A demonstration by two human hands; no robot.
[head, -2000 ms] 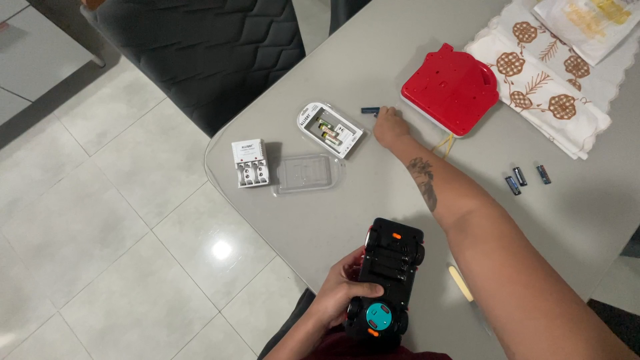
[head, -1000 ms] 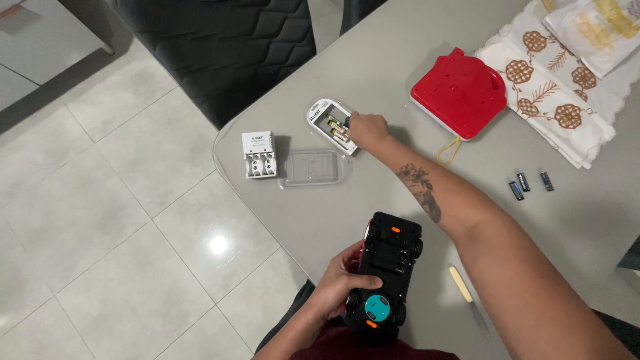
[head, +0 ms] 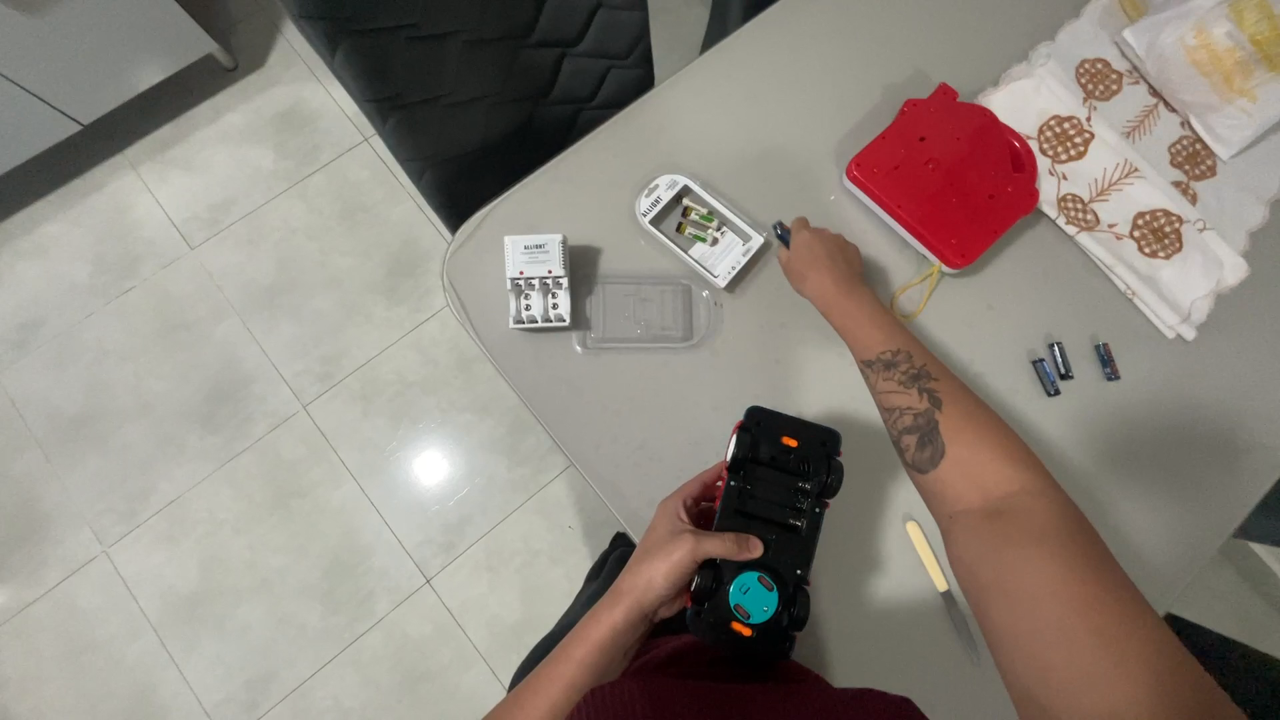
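Observation:
My left hand (head: 690, 550) grips a toy car (head: 785, 540), turned underside up with its battery compartment uncovered. Between the fingertips of my right hand (head: 822, 262) is a dark battery (head: 782, 234), just right of an open battery package (head: 700, 232) with several light-coloured batteries in it. A white battery charger (head: 538, 282) with vacant slots stands at the table's left, beside a clear plastic blister cover (head: 642, 312). Three dark batteries lie at the right, one of them a blue-black battery (head: 1105, 361).
A red plastic case (head: 940, 175) with a yellow cord lies beyond my right hand, next to an embroidered white cloth (head: 1100, 190). A knife with a cream handle (head: 926, 555) lies by my right forearm. A black padded chair (head: 480, 80) adjoins the table (head: 560, 400).
My right hand was at the package's edge one second ago and is now a little to its right, at a dark battery. The left hand keeps holding the toy car.

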